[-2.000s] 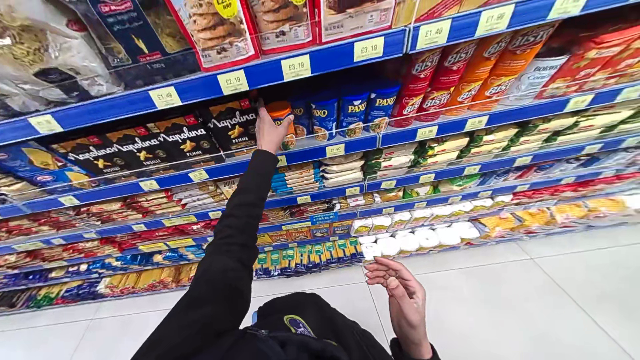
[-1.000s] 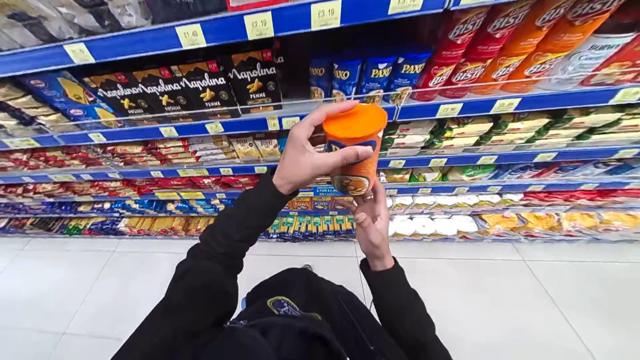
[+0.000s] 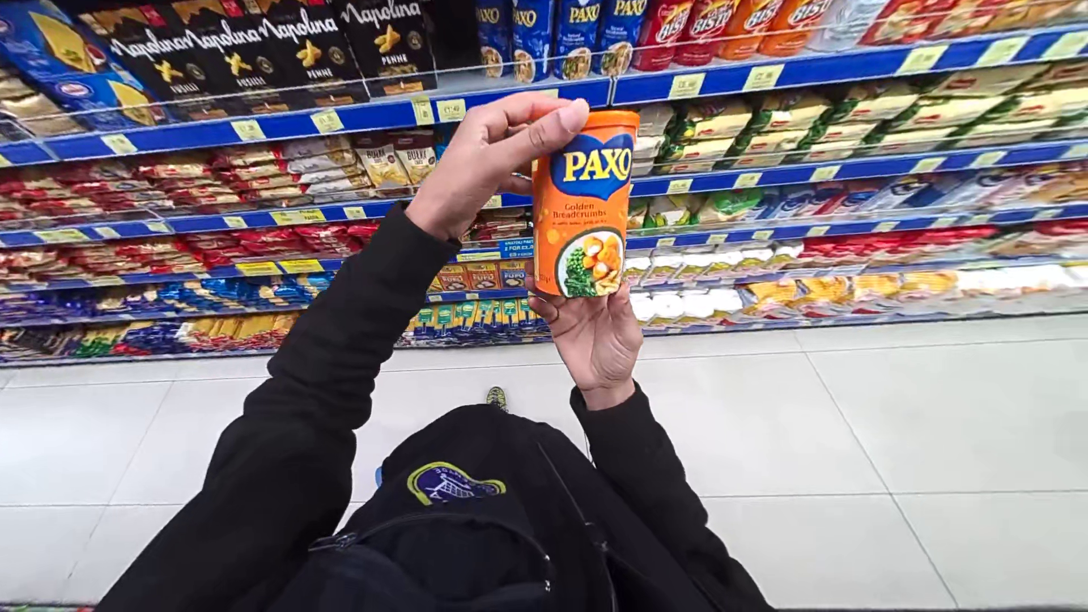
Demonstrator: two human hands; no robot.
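An orange cardboard tub of Paxo golden breadcrumbs (image 3: 583,204) is held upright between my hands, its printed front facing me. My left hand (image 3: 510,153) grips the upper part from the left, with the thumb near the orange lid. Below, my right hand (image 3: 595,340) supports the base on its fingers, palm up. Blue Paxo tubs (image 3: 578,38) stand on the shelf behind, beside black boxes of Napolina pasta (image 3: 310,55). Red and orange Bisto tubs (image 3: 705,30) are to their right.
Blue-edged shelves (image 3: 722,85) with price tickets hold many bagged goods (image 3: 756,127). Pale floor tiles (image 3: 765,408) lie below the lowest shelf. A black backpack (image 3: 442,510) is worn at my front, and the tip of a shoe (image 3: 497,397) shows beyond it.
My left hand has taken the orange tub off the shelf and brought it toward me. My right hand has come up under its base. The tub's printed front now faces me.
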